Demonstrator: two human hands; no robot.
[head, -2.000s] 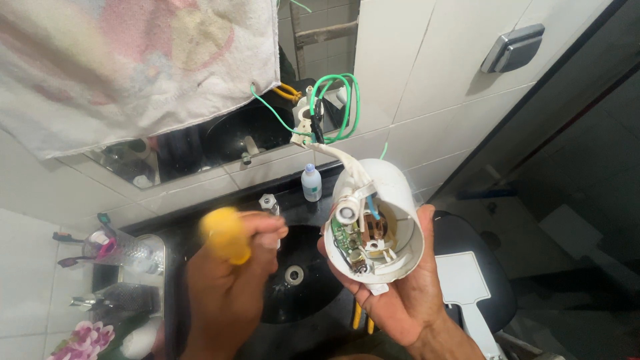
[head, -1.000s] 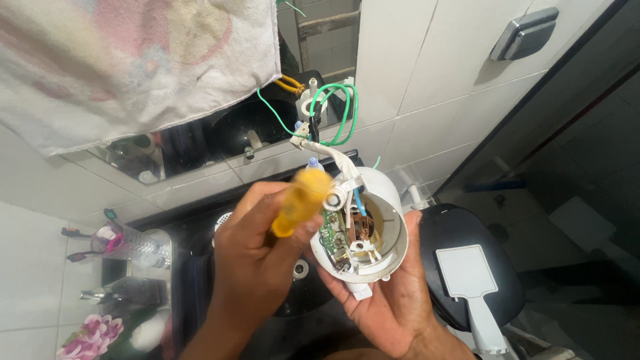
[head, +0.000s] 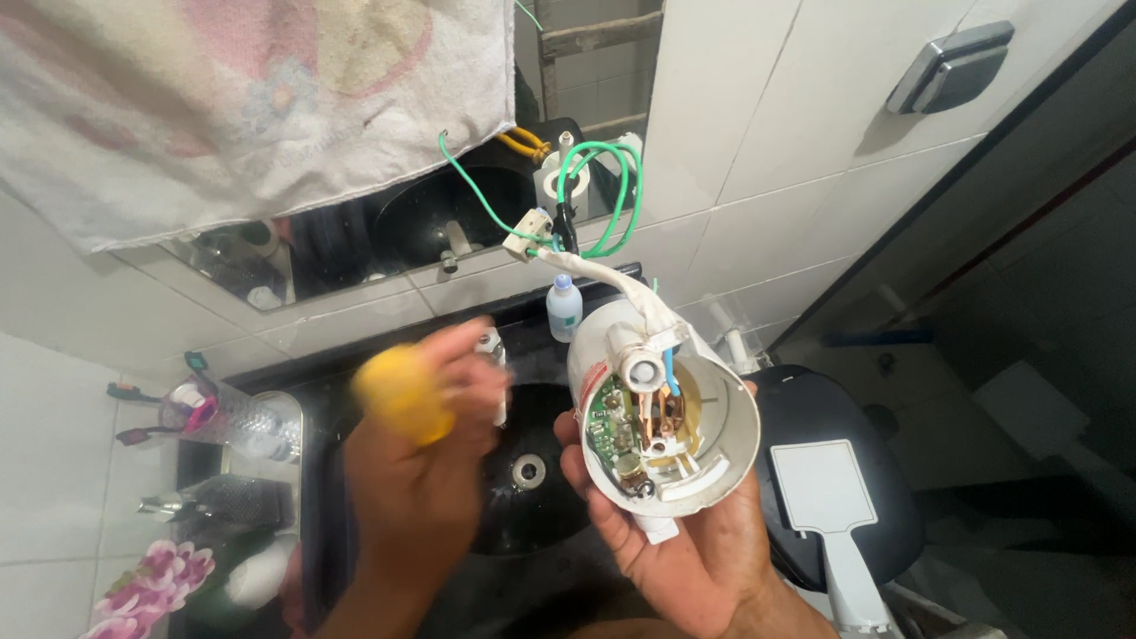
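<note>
My right hand (head: 701,550) holds the white plastic housing of an electrical device (head: 661,497) from below and the right. Its open end faces me and shows a green circuit board (head: 612,426), copper contacts (head: 658,417) and a blue wire (head: 671,373). A white sleeved cable (head: 612,275) runs from it up to a terminal block (head: 528,235) with green wires (head: 635,200). Left of the housing, apart from it, my left hand (head: 426,479) is blurred by motion and closed around a yellow-handled tool (head: 404,395); its tip cannot be made out.
Below lies a black sink with a metal drain (head: 528,471); a small bottle (head: 564,311) stands behind it. Toothbrushes in a clear holder (head: 257,430) and pink flowers (head: 160,586) are at left. A towel (head: 266,106) hangs over the mirror. A white hand mirror or paddle (head: 825,488) lies on a black lid (head: 887,524).
My left hand with the yellow-handled tool was at the housing's opening one second ago and is now away to the left. My right hand still holds the housing.
</note>
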